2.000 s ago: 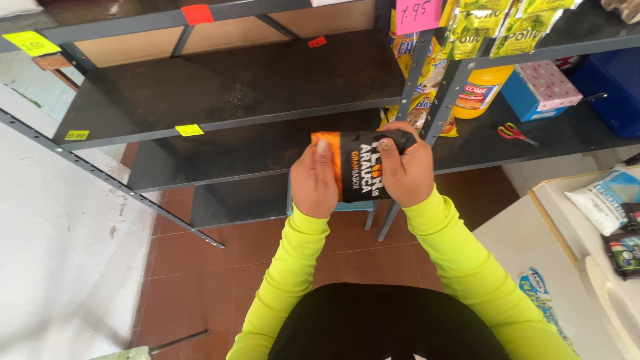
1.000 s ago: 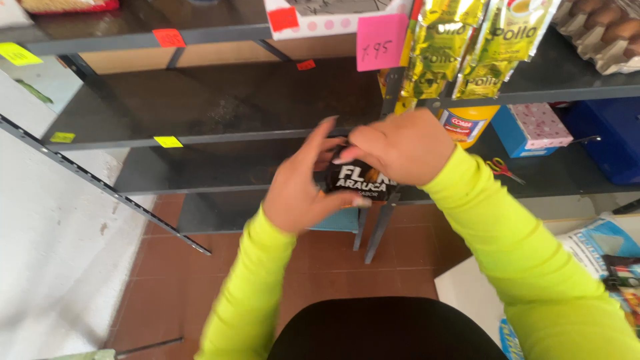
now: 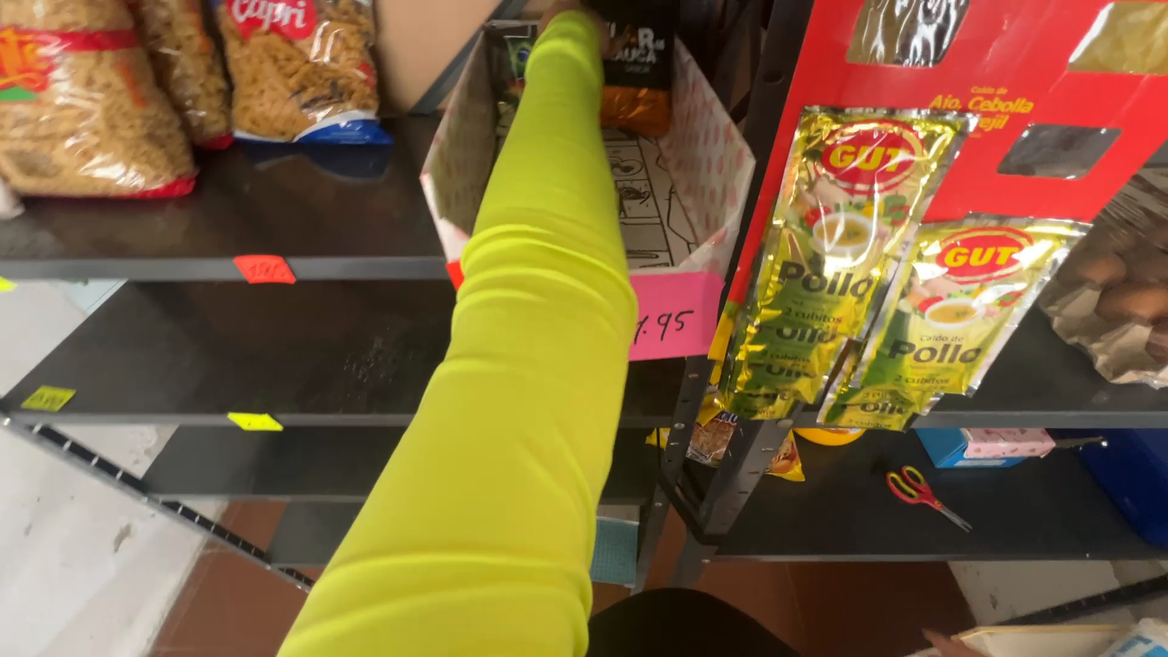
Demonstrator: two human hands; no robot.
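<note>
My left arm, in a bright yellow-green sleeve, reaches up into an open cardboard box [image 3: 707, 155] with a pink-patterned lining. Only part of my left hand [image 3: 570, 11] shows, at the top edge, beside a black and orange packet [image 3: 637, 78] that stands in the box; its grip is hidden. Line drawings cover the visible box floor. A small skin-toned bit at the bottom right edge may be my right hand [image 3: 949, 644]; its fingers cannot be made out.
Pasta bags [image 3: 306, 73] stand left of the box on the dark shelf [image 3: 301, 205]. Stock sachets [image 3: 844, 265] hang from a red display card [image 3: 967, 82] to the right. Eggs [image 3: 1131, 297] sit at far right; scissors [image 3: 922, 495] lie on a lower shelf.
Both hands held the packet in front of the shelves; now the packet is in the box on the upper shelf, with my left hand beside it. The view has moved nearer the shelves.
</note>
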